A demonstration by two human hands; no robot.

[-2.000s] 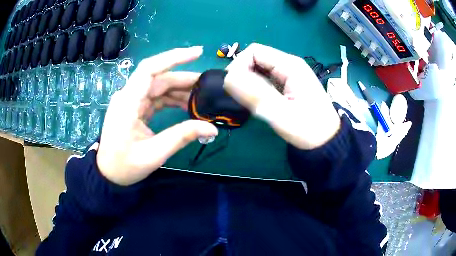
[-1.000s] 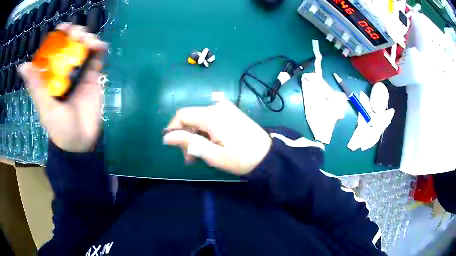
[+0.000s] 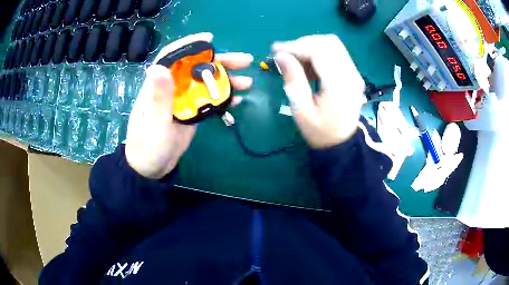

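My left hand (image 3: 159,117) holds the open charging case (image 3: 192,100), black outside and bright orange inside. One earbud with a dark head and pale stem (image 3: 210,82) lies in it. My right hand (image 3: 323,92) is over the mat to the right, its thumb and forefinger close together beside the other earbud (image 3: 264,65), which shows yellow-orange. The fingers partly hide that earbud; whether they grip it I cannot tell. The charging cable (image 3: 248,149) lies on the green mat, its plug end just below the case, its far part hidden behind my right hand.
Blister tray (image 3: 83,106) at left, partly filled with black cases. Set-aside case (image 3: 359,8) at the top. Power supply (image 3: 432,42) with red digits, tape roll and red bin (image 3: 455,106) at upper right. Marker pen (image 3: 427,136) and white scraps (image 3: 390,131) at right. Cardboard carton (image 3: 61,189) lower left.
My left hand has brought the open case back from the tray side to the middle. One earbud now shows in the case. My right hand has moved up and right to the other earbud.
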